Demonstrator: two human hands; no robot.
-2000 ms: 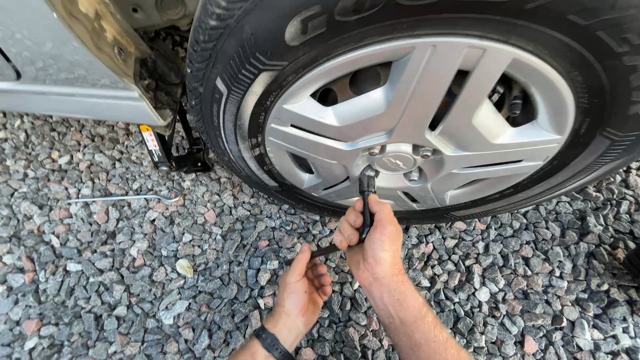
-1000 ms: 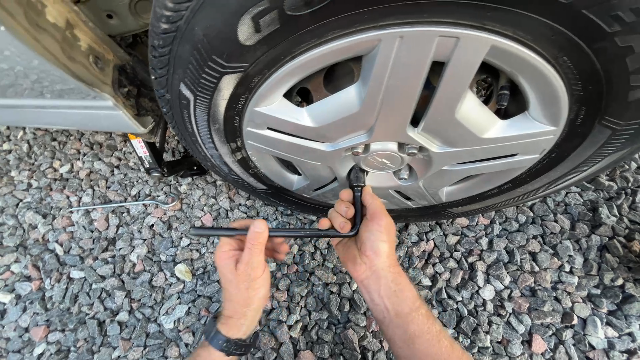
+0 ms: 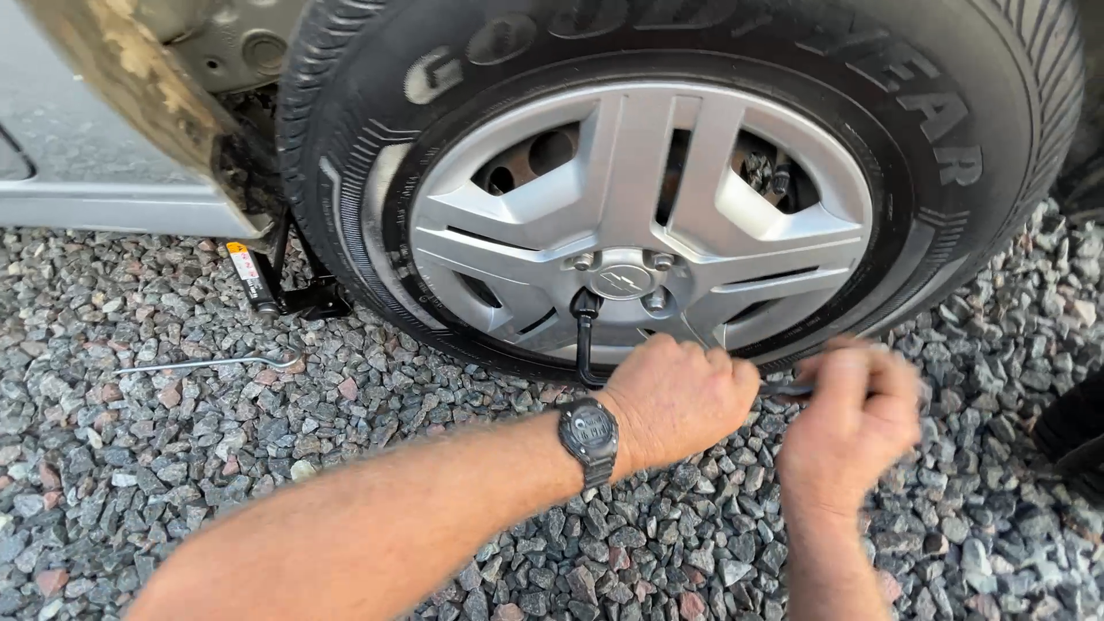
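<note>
A black L-shaped lug wrench [image 3: 585,345] has its socket on the lower left wheel nut, beside the round centre cap [image 3: 623,280] of the silver wheel cover [image 3: 638,172]. Its long arm runs to the right under my hands. My left hand [image 3: 681,401], with a digital watch [image 3: 589,440] on the wrist, is closed over the wrench just right of its bend. Farther out, my right hand [image 3: 849,414] is blurred, with its fingers curled around the wrench's far end. Other wheel nuts [image 3: 662,261] show around the cap. The black tire [image 3: 345,190] surrounds the wheel cover.
A black jack [image 3: 315,297] with a label stands under the silver car's sill [image 3: 129,211], left of the tire. A metal rod with a hooked end [image 3: 207,364] lies on the gravel [image 3: 216,448]. Part of a black object [image 3: 1074,431] shows at the right edge.
The wrench's long arm has swung from pointing left to pointing right. My left hand has moved right along with it, and my right hand has left the wrench's bend for its far end.
</note>
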